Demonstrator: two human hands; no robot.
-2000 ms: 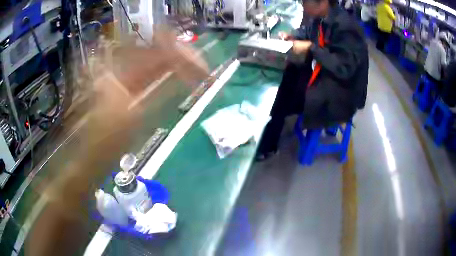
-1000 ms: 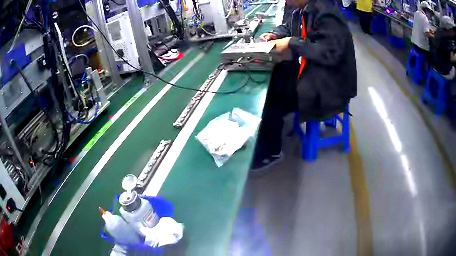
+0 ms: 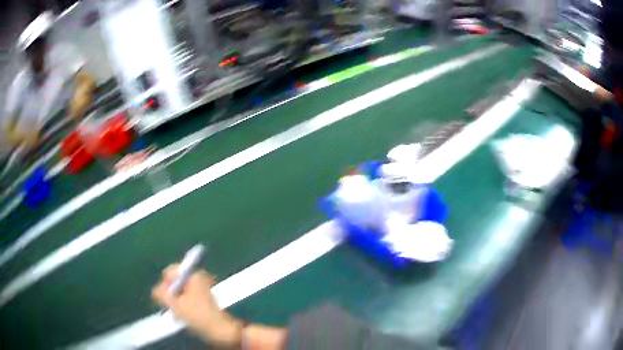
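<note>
My right hand [image 3: 195, 304], blurred, is at the lower left and holds a pale pen-like paint marker [image 3: 186, 268], tip end up and to the right. It is over the white strip of the conveyor. My left hand is not in view. The grey sleeve of my right arm shows at the bottom edge. A blurred bar-shaped part [image 3: 442, 137] lies on the green belt beside the white strip, beyond the blue bin.
The blue bin [image 3: 369, 239] holds bottles and a white tissue [image 3: 418, 239]. A whitish plastic bag [image 3: 536, 158] lies beyond it on the right. Red bins [image 3: 113, 137] and a small blue bin [image 3: 36, 186] stand across the line. A person in a white cap [image 3: 37, 75] is at the far left.
The view has swung left, so the blue bin now sits right of centre. The blurred arm from two seconds ago left the picture; my right hand with the marker now shows.
</note>
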